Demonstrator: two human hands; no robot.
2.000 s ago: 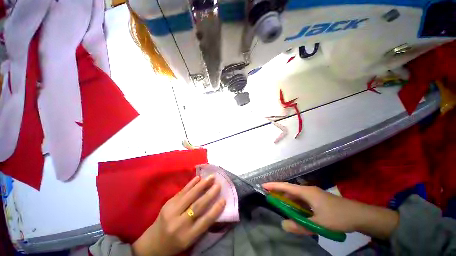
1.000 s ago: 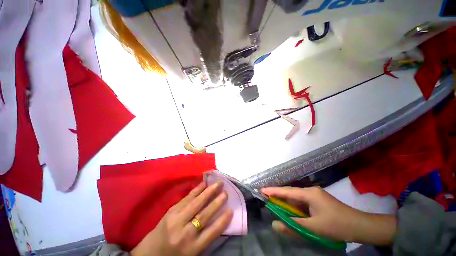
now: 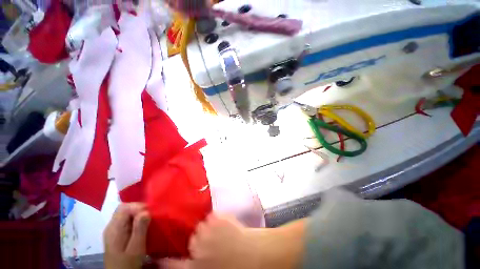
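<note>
The red fabric panel [image 3: 176,194] lies at the table's front, left of the needle area. The pale fabric panel [image 3: 236,197] shows at its right side, washed out by the lamp. My left hand [image 3: 126,234] grips the red fabric at its lower left edge. My right hand [image 3: 223,239] is blurred, at the lower right part of the red fabric, its fingers closed on the cloth; the arm reaches across from the right. The scissors [image 3: 342,128], with green and yellow loops, lie on the table under the machine arm.
The white sewing machine [image 3: 337,58] stands behind the work. Stacked pale cut pieces [image 3: 129,100] over red ones lie at the left. A thread cone [image 3: 54,126] is left of them. Red and pale trimmings [image 3: 317,157] lie near the scissors. Red fabric [image 3: 437,173] is beyond the right edge.
The scissors have left my right hand and lie under the machine arm. My right hand has moved left onto the fabric. My left hand has moved to its left edge. The camera view has shifted.
</note>
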